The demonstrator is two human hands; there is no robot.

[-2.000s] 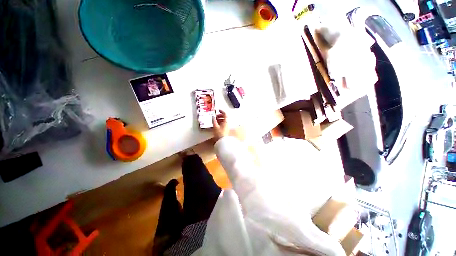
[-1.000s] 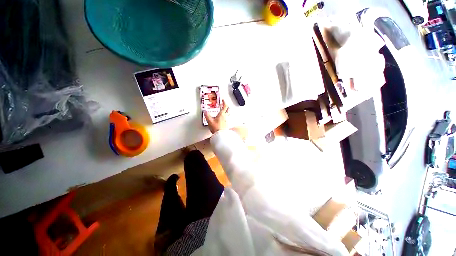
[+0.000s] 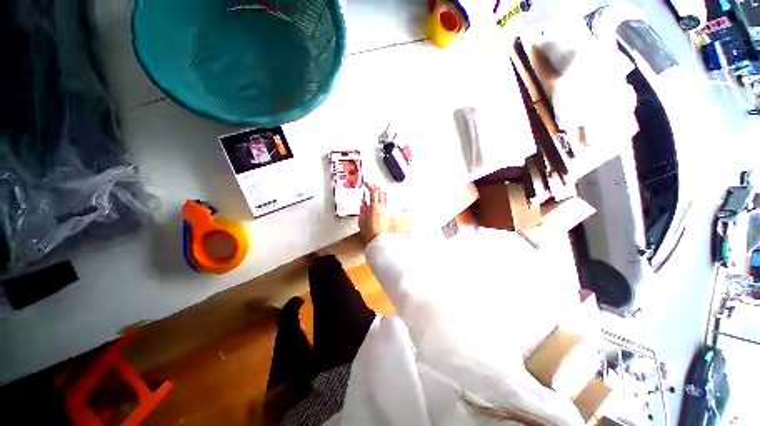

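Note:
A phone [image 3: 347, 183] with a lit screen lies flat on the white table. My left hand [image 3: 375, 212] rests beside its lower right edge, fingers slightly apart and holding nothing. A skin-toned patch just right of it appears to be my right hand [image 3: 402, 223]; it is washed out by glare and its fingers cannot be made out. Dark keys with a fob [image 3: 392, 160] lie right of the phone. A white printed carton [image 3: 265, 170] with a dark picture panel lies left of it.
A teal basin [image 3: 242, 62] stands at the upper left. An orange tape dispenser [image 3: 215, 241] is near the table edge, another dispenser [image 3: 447, 21] at the back. Clear plastic [image 3: 75, 200] lies far left. Open brown cardboard [image 3: 508, 206] is at right, a red stool [image 3: 117, 387] below.
My left hand reached over the phone's lower part a second ago; now it has drawn back to the phone's right edge. The phone stays on the table. The view has shifted slightly.

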